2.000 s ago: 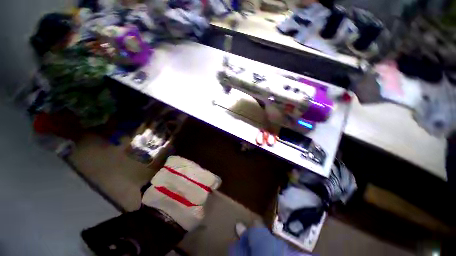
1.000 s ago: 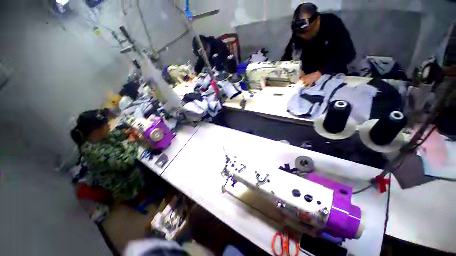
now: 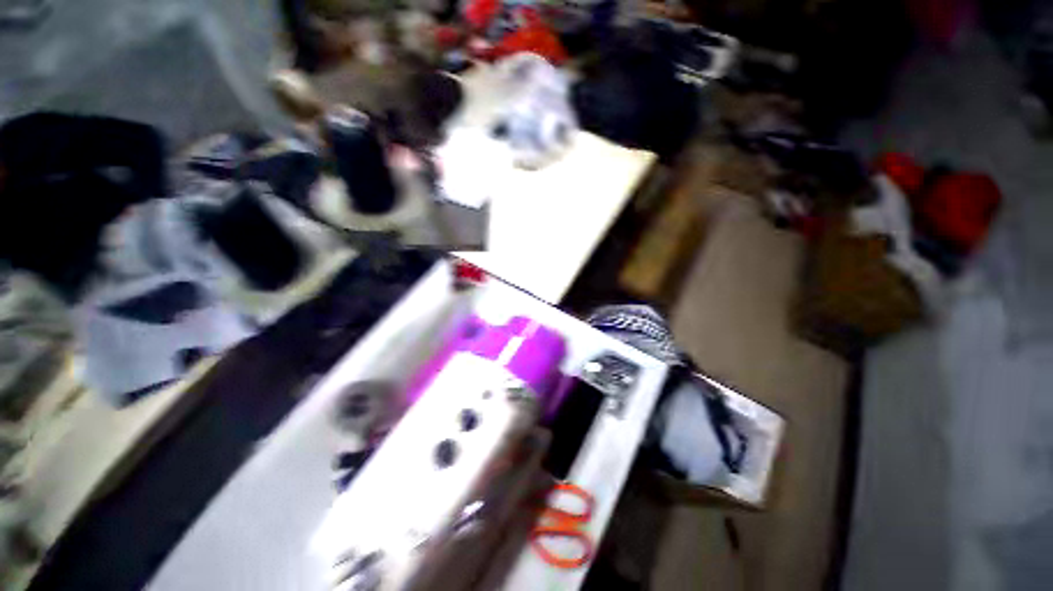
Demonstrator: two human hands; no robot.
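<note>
No hand shows in the picture. Nearest in front of me is the white sewing machine (image 3: 433, 468) with its purple end (image 3: 508, 350), blurred, at the lower middle. Scissors with orange handles (image 3: 562, 526) lie on the white machine table (image 3: 271, 508) at its right edge. A flat black smartphone (image 3: 574, 427) lies beside the machine. A small tray of metal bobbins (image 3: 610, 375) sits near the table corner. The machine's needle end is cut off or blurred at the bottom.
An open carton (image 3: 756, 453) with white and dark items stands on the floor right of the table. Thread cones (image 3: 256, 239) stand behind it on the left. Pale cloth (image 3: 150, 335) lies on the far table. A brown box (image 3: 854, 283) stands by the right wall.
The view has swung to the right. The people at machines have left the clear view; the carton and the right-hand floor have come in. The blurred pale shape at the bottom edge is gone.
</note>
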